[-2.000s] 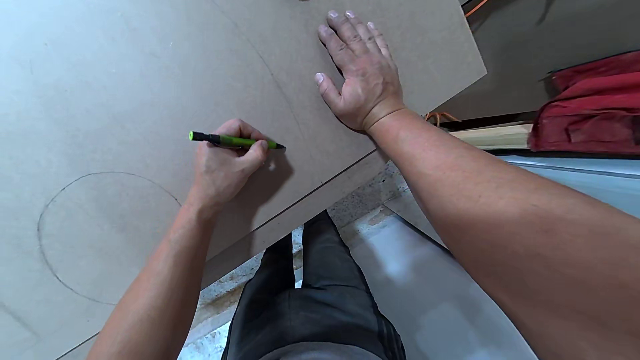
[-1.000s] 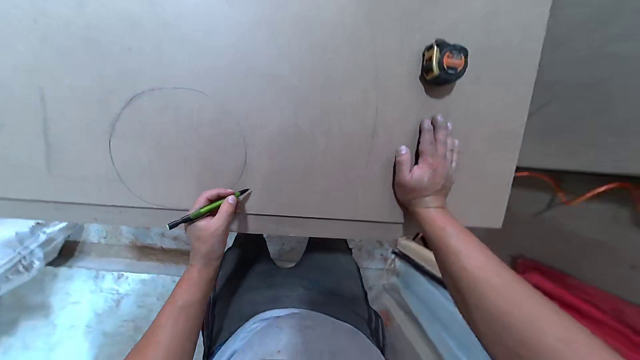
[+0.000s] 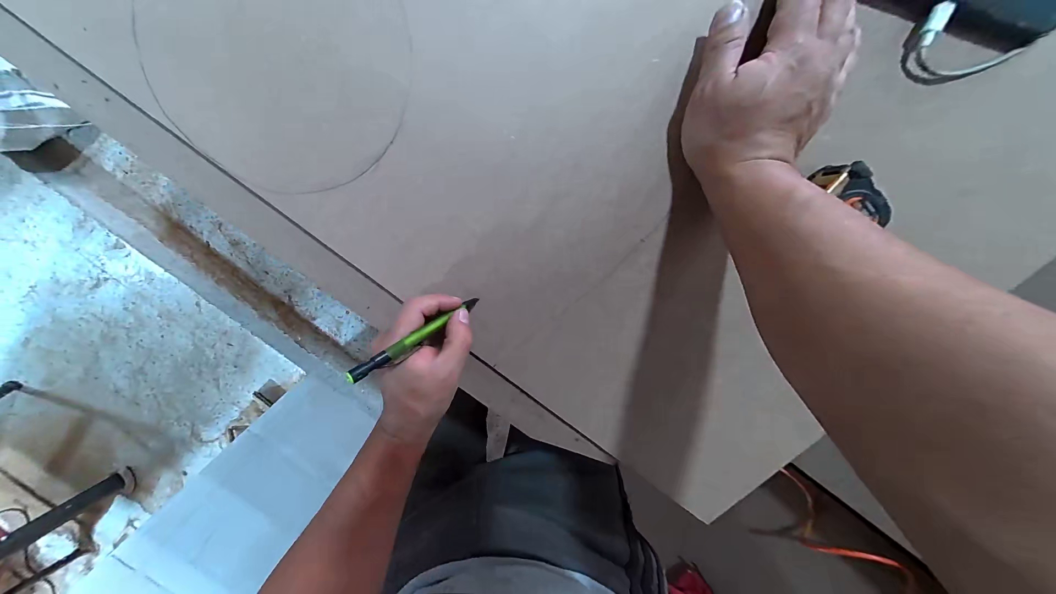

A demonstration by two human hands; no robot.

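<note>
My left hand (image 3: 425,359) grips a green and black pencil or marker (image 3: 408,342) near the front edge of a large tan board (image 3: 528,165). The dark tip points up and right, close to the board; whether it touches cannot be told. My right hand (image 3: 767,91) rests on the board farther up, fingers partly past the top of the view, holding nothing that shows. A thin drawn curve (image 3: 363,172) forms part of a circle at upper left, and a faint line (image 3: 615,268) runs between the hands. A tape measure (image 3: 858,190) lies partly behind my right forearm.
At the top right is a dark device (image 3: 998,21) with a white cable (image 3: 936,78). An orange cord (image 3: 858,554) runs below the board's right corner. A black pipe or rod (image 3: 66,513) stands out at lower left, over a stained floor (image 3: 124,305).
The view has turned and shifted a lot. My right hand, beside the tape measure's near side a second ago, is now farther up the board, with the forearm partly covering the tape measure.
</note>
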